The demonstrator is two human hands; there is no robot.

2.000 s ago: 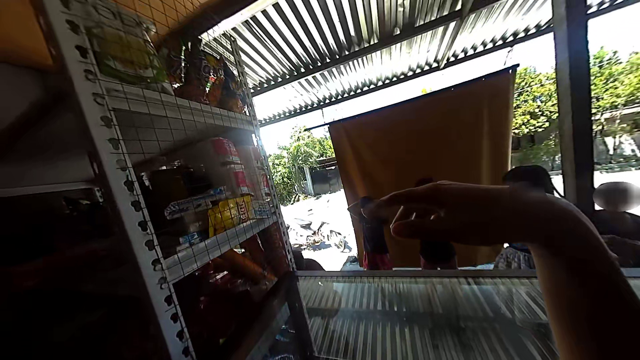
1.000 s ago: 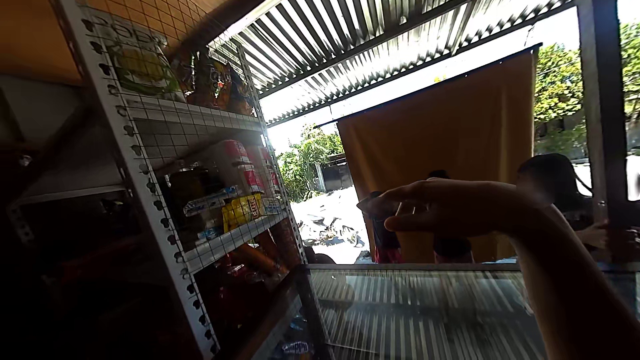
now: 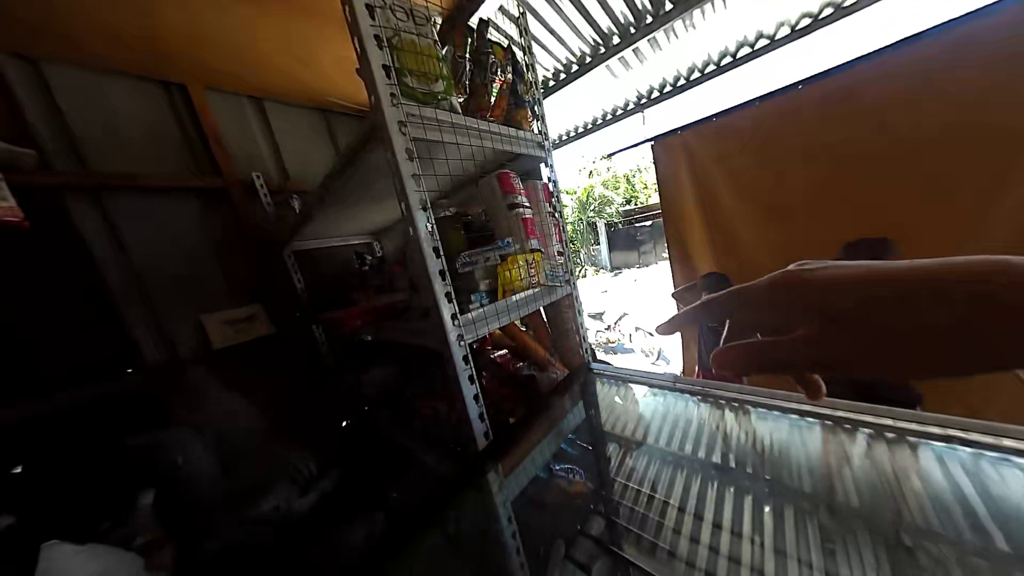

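Observation:
My right hand (image 3: 848, 320) reaches in from the right edge, raised above the glass top of a display counter (image 3: 752, 480). Its fingers point left, somewhat apart, and hold nothing. Behind the hand hangs a large orange-brown tarpaulin (image 3: 768, 200). Left of the counter stands a slotted-metal shelf rack (image 3: 436, 240) covered with wire mesh. On it are snack packets (image 3: 500, 80), a yellow packet (image 3: 520, 274) and containers with red lids (image 3: 510, 188). My left hand is not in view.
The dark left side shows a panelled wall (image 3: 120, 112) and a small pale card or box (image 3: 238, 326). Corrugated roofing (image 3: 616, 40) is overhead. Beyond the counter, people are partly visible behind my hand, one with a dark head (image 3: 712, 284). Packets lie inside the counter.
The view has turned left, showing more of the dark interior and wall. My right hand stays raised with its fingers pointing left.

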